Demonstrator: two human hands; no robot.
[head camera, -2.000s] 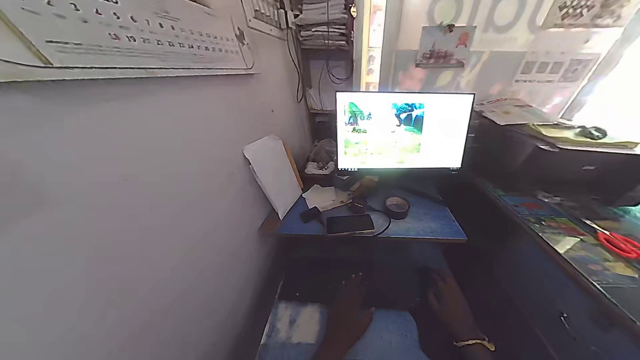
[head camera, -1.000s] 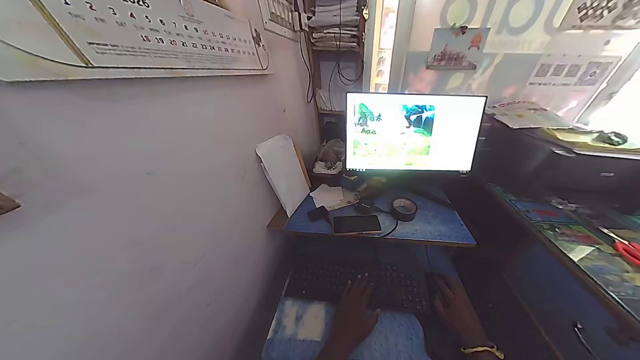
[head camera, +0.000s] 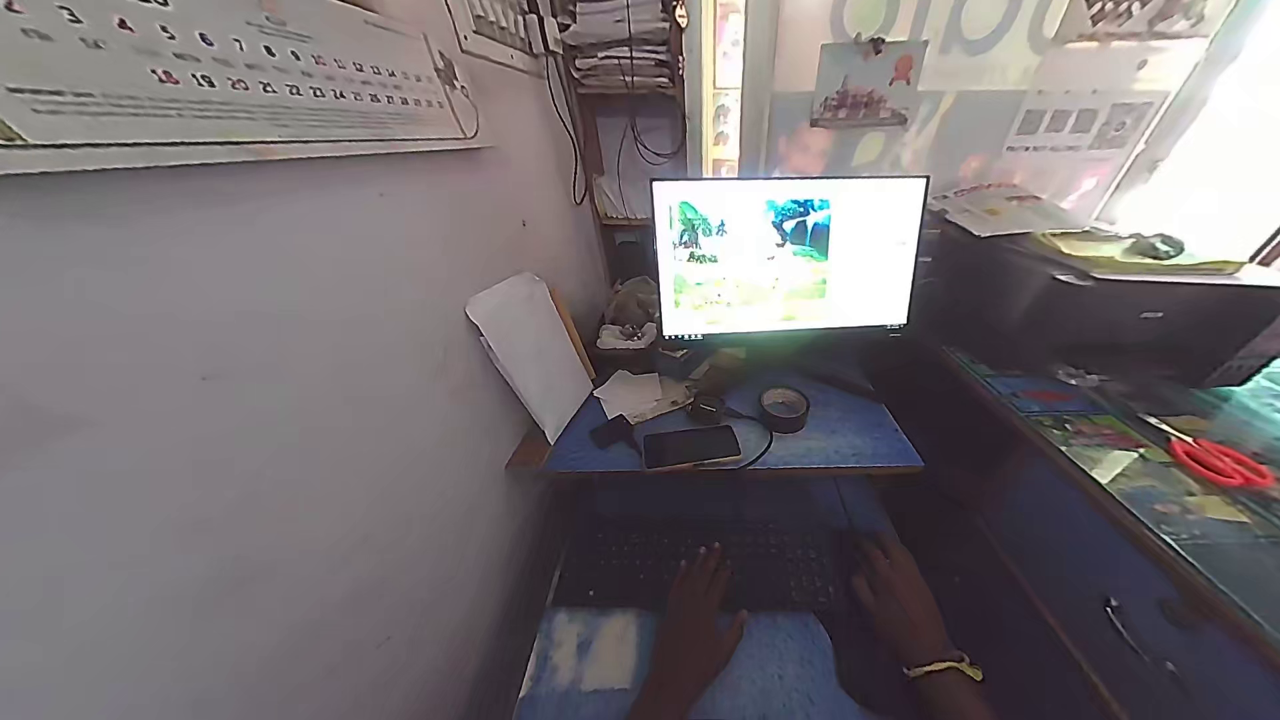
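My left hand rests on the front edge of a black keyboard, fingers spread over its keys and holding nothing. Beside the keyboard's right end, my right hand lies palm down, a yellowish band on its wrist. It seems to cover a computer mouse, but the dark area under the palm hides it. Behind the keyboard, on the raised blue desk top, stands a lit monitor showing a colourful picture on white. A smartphone lies in front of it, near a roll of black tape.
Loose papers and a cable lie on the desk top, with a white folder leaning against the left wall. To the right, a dark printer stands behind red-handled scissors on a counter. A wall calendar hangs at upper left.
The view has shifted slightly. Both hands remain at about the same places, the left at the keyboard and the right beside it.
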